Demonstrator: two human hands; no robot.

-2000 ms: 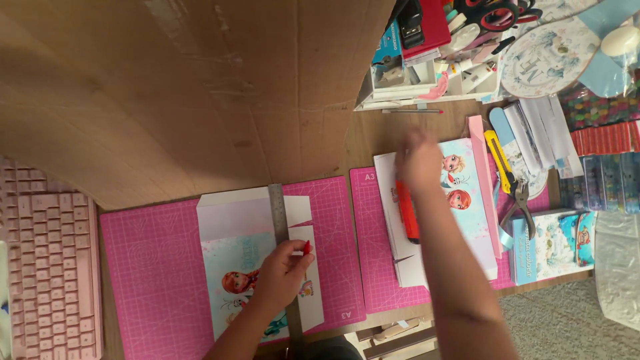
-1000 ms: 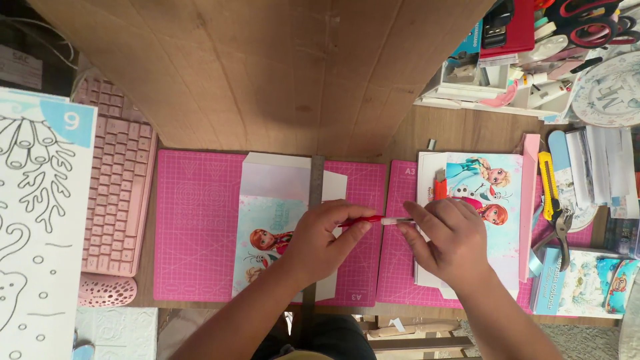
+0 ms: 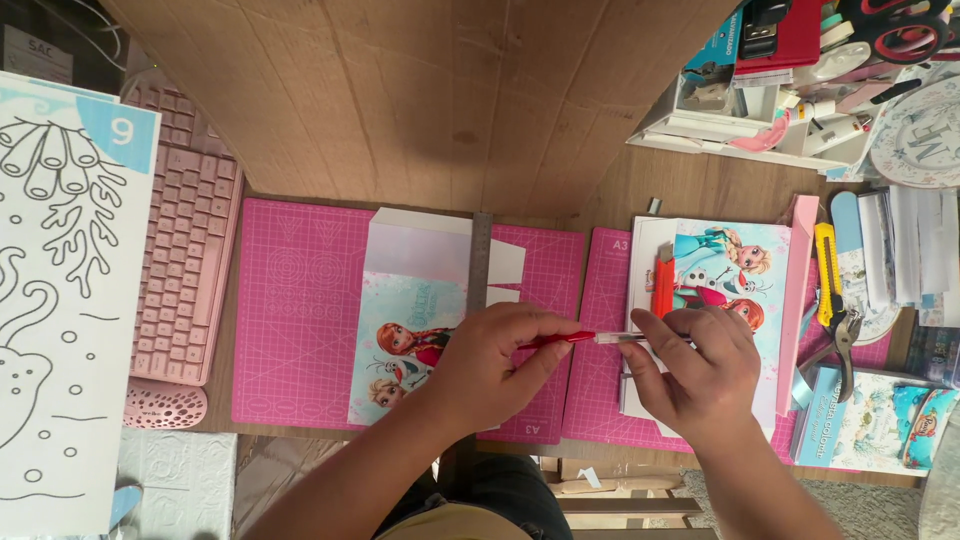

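My left hand (image 3: 499, 360) pinches a red pen cap or red pen part (image 3: 574, 337) between thumb and fingers. My right hand (image 3: 694, 367) holds the clear, slim barrel of the pen (image 3: 615, 338), its end meeting the red part. Under my left forearm lies a printed cardboard box blank (image 3: 405, 307) with cartoon figures, on a pink cutting mat (image 3: 300, 300). A metal ruler (image 3: 478, 262) lies across the blank. Beneath my right hand is a stack of printed sheets (image 3: 772, 262) with a red utility knife (image 3: 664, 281) on it.
A large cardboard box (image 3: 420, 90) stands behind the mats. A pink keyboard (image 3: 180, 262) and mouse (image 3: 165, 403) are at the left, beside a colouring page (image 3: 67, 300). Along the right are a yellow utility knife (image 3: 827, 270), a metal hand punch or pliers (image 3: 844, 352), booklets (image 3: 862, 435) and a white organizer (image 3: 720, 135).
Two seconds ago my right hand was over the sheets by the red knife, apart from my left. Both hands have since come together at the pen. The view has shifted left.
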